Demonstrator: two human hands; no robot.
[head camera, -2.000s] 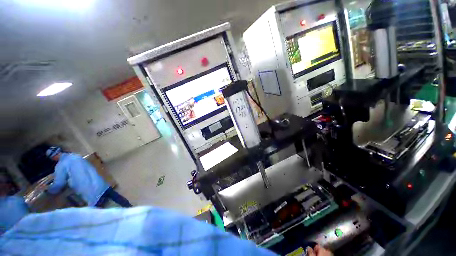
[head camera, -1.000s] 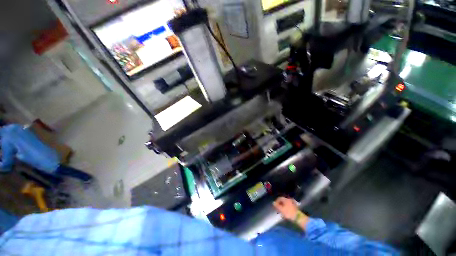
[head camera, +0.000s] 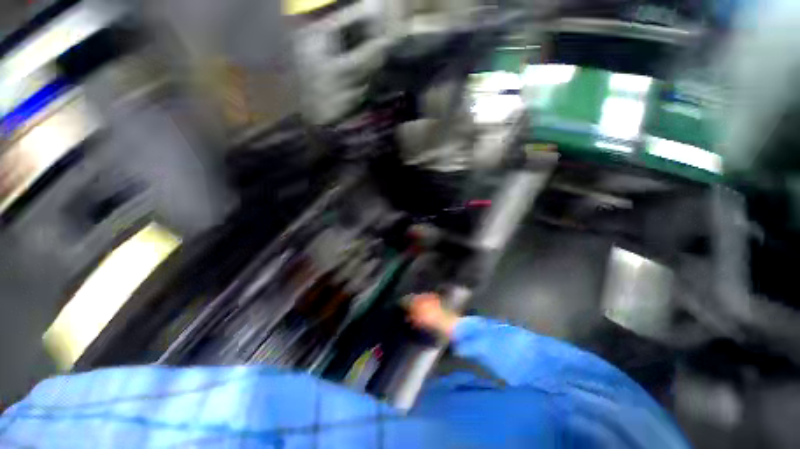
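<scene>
The view is strongly blurred. My right hand (head camera: 430, 314) is small and blurred at the front edge of the black test fixture (head camera: 303, 289); its fingers cannot be made out, nor whether it touches the panel. The fixture's board nest shows as streaks of dark, brown and green left of the hand. A small yellowish label (head camera: 361, 364) shows on the front panel. My left hand is not in view; a blue checked sleeve (head camera: 219, 403) fills the lower left.
A bright screen (head camera: 44, 140) is at the far left. A white paper (head camera: 110, 294) lies on top of the fixture. A green bench (head camera: 579, 110) with white sheets is at the upper right. A pale panel (head camera: 639, 289) stands at the right.
The view has swung to the right and blurred. The screen and fixture have shifted left in the picture, and more of the green bench shows. My right hand remains near the fixture's front.
</scene>
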